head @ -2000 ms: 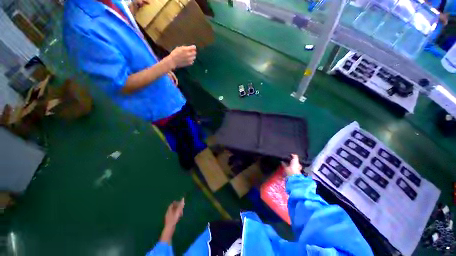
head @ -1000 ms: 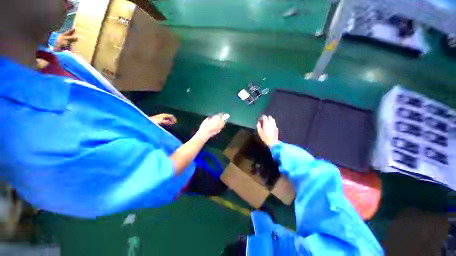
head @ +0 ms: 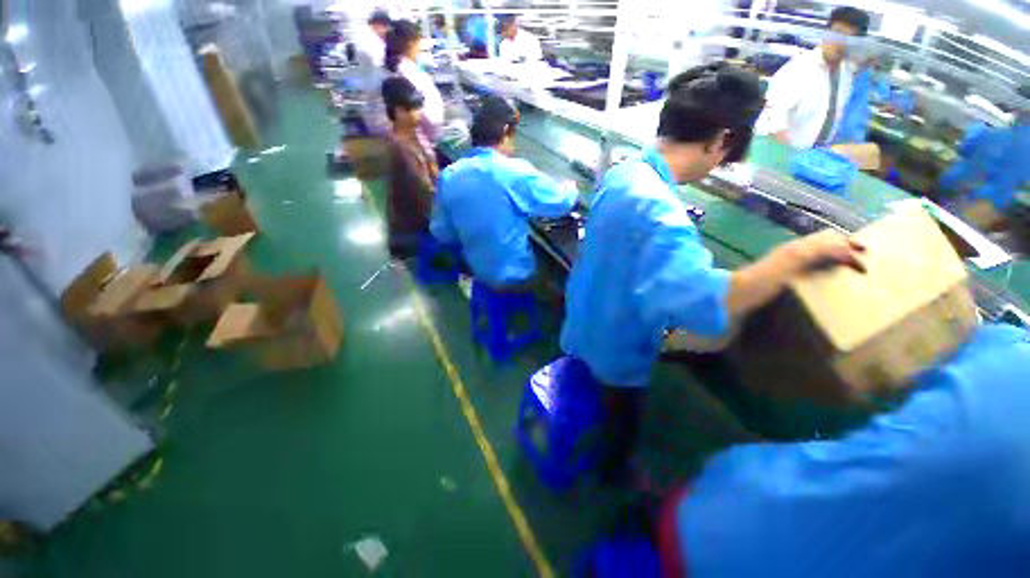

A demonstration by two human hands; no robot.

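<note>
Neither my left hand nor my right hand is in the picture. The nearest work object is a large brown carton (head: 887,305) on the bench side at the right. A standing person in a light blue smock (head: 638,265) has a hand on its top. Another blue smock (head: 836,497) fills the lower right corner, blurred and cut off by the edge, with a red hem, and hides part of the bench.
A blue stool (head: 559,418) stands behind the standing person. Further along the bench (head: 745,231) several people sit or stand. Open cartons (head: 299,327) lie on the green floor at the left. A yellow floor line (head: 474,423) runs beside the stools. A white scrap (head: 369,551) lies near the bottom.
The view has swung left and up, from the bench to the aisle. My right hand, the black tray and the phone sheet have left the picture.
</note>
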